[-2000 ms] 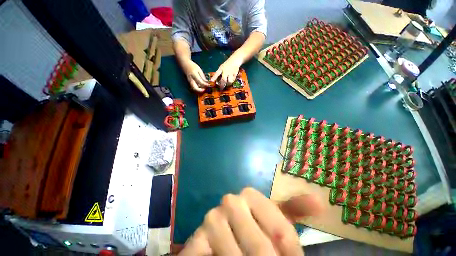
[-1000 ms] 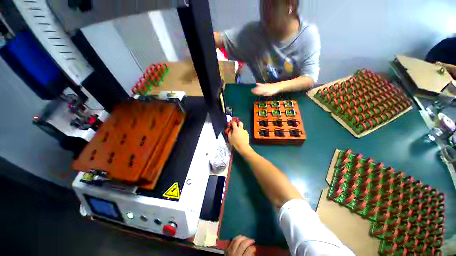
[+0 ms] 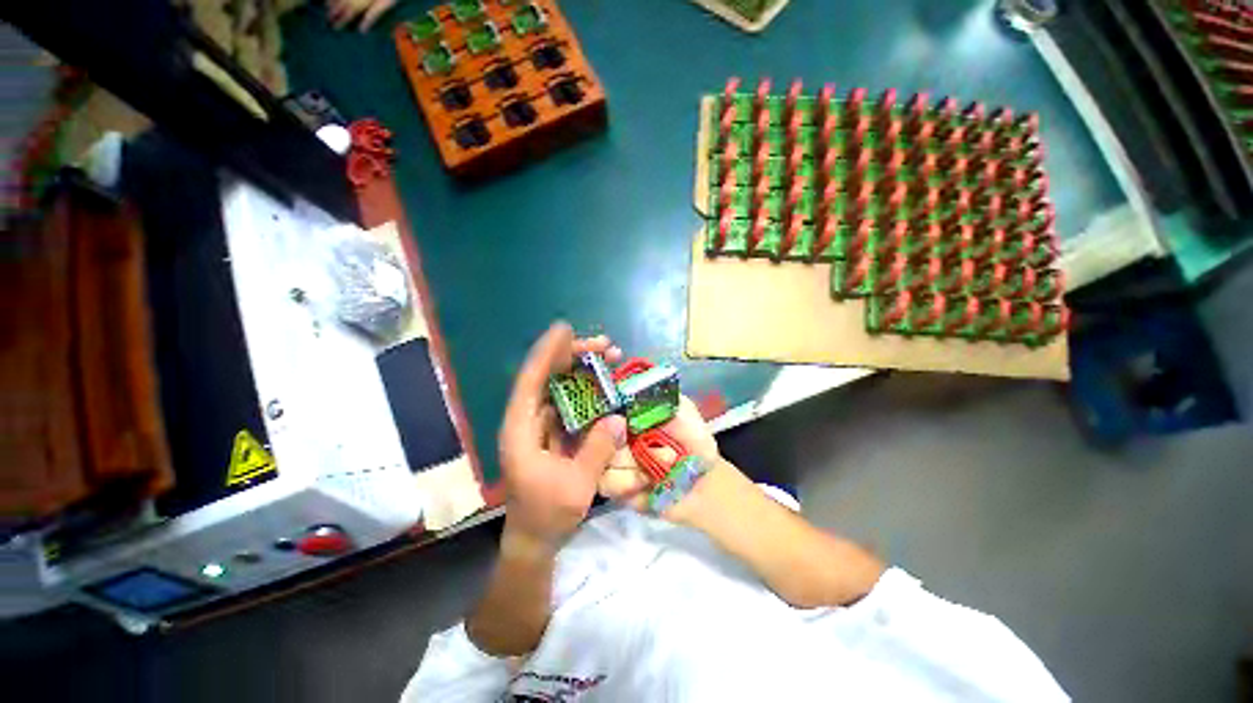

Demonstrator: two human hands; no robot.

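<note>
My left hand (image 3: pixel 543 453) and my right hand (image 3: pixel 673 460) are together in front of my body at the bench edge. My left hand grips a green unit with a perforated face (image 3: pixel 584 397) between thumb and fingers. My right hand lies palm up beneath and holds another green-and-red unit (image 3: pixel 654 398), with red wire loops and a small connector piece hanging over the palm. The units touch or overlap, so their exact number is hard to tell.
An orange fixture (image 3: pixel 506 85) stands at the back, with green units in its far pockets. A tan cardboard sheet (image 3: pixel 770 309) bears rows of green-and-red units on the right. The white machine (image 3: pixel 344 481) is at left, with a plastic bag (image 3: pixel 364 282) on its ledge. Another person's hand shows at the top.
My right hand has come back from beside the machine post and met my left hand in front of me, with units now held. The view has tilted down.
</note>
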